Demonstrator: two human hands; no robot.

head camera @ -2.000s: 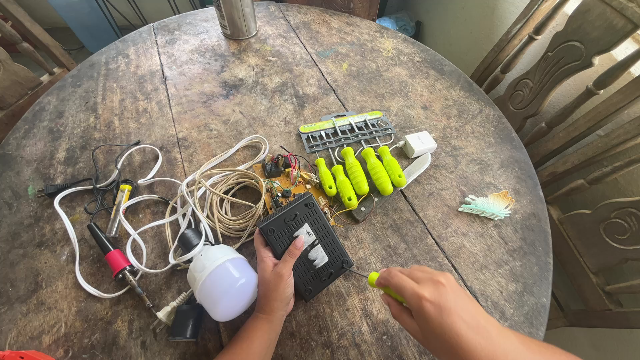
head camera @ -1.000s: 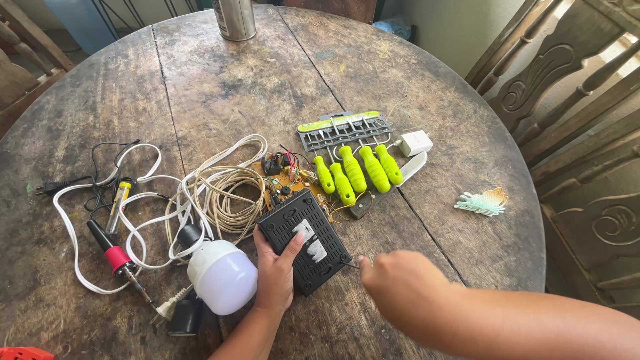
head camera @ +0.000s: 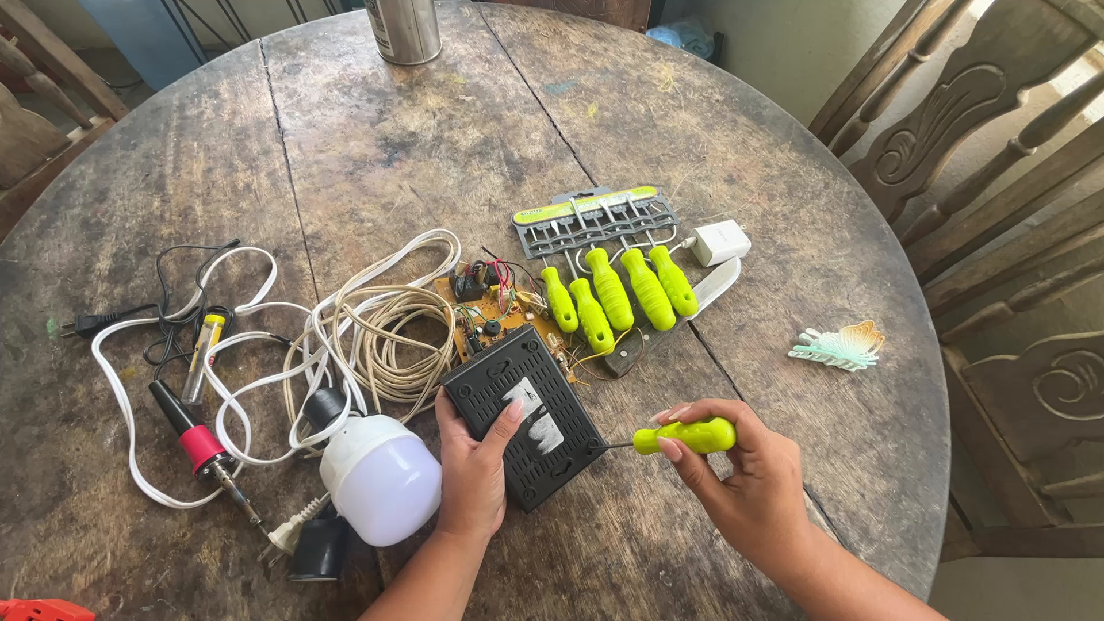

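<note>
My left hand [head camera: 474, 461] grips the lower left side of a black vented plastic case [head camera: 539, 414], thumb on its face beside a torn whitish label. The case is tilted, its slotted face towards me. In my right hand [head camera: 746, 474] is a screwdriver with a lime-green handle [head camera: 690, 436], held between fingertips and thumb. Its thin shaft points left, and the tip meets the case at a corner hole near the right edge. Behind the case lies a brown circuit board [head camera: 500, 306] with loose wires, partly hidden by it.
Several lime-handled screwdrivers [head camera: 608, 289] in a grey rack, a knife [head camera: 718, 287] and a white charger [head camera: 721, 242] lie beyond. Left are coiled cable [head camera: 397, 345], an LED bulb [head camera: 379, 479] and a soldering iron [head camera: 203, 448]. A hair clip [head camera: 837, 346] is right, a metal can [head camera: 404, 30] far back.
The right hand has shifted its hold on the screwdriver; the green handle, hidden behind the hand one second ago, now shows. The left hand still holds the case in much the same place.
</note>
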